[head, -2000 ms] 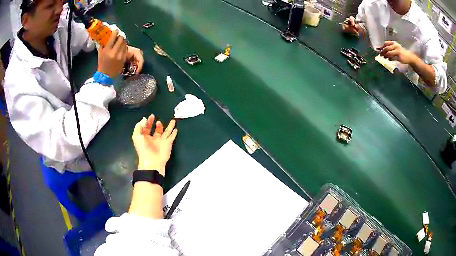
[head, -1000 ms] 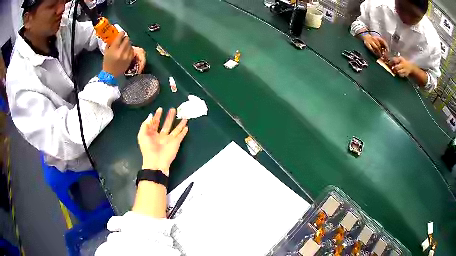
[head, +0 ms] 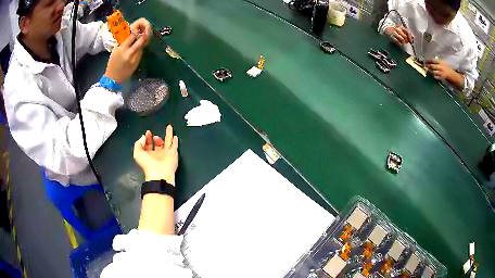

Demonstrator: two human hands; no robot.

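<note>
My left hand (head: 157, 156) is held palm up over the green bench at left, with a black band on the wrist. It is empty, its fingers partly curled and apart. It is left of and below a crumpled white wipe (head: 203, 113), not touching it. A large white paper sheet (head: 255, 217) lies right of my forearm, with a black pen (head: 191, 213) on its left edge. A clear blister tray (head: 355, 203) at the bottom holds several display modules (head: 377, 235) with orange flex tails. My right hand is out of the picture.
A person in white (head: 54, 108) at left holds an orange tool (head: 118, 27) beside a round metallic pad (head: 148, 96). Another person (head: 434, 43) works at top right. The green belt (head: 325, 108) carries watch housings (head: 394, 162) and display modules (head: 255, 70).
My left hand has drawn back from the wipe, its fingers more curled. Items on the belt have shifted right and down. The person at left has brought both hands up to the orange tool.
</note>
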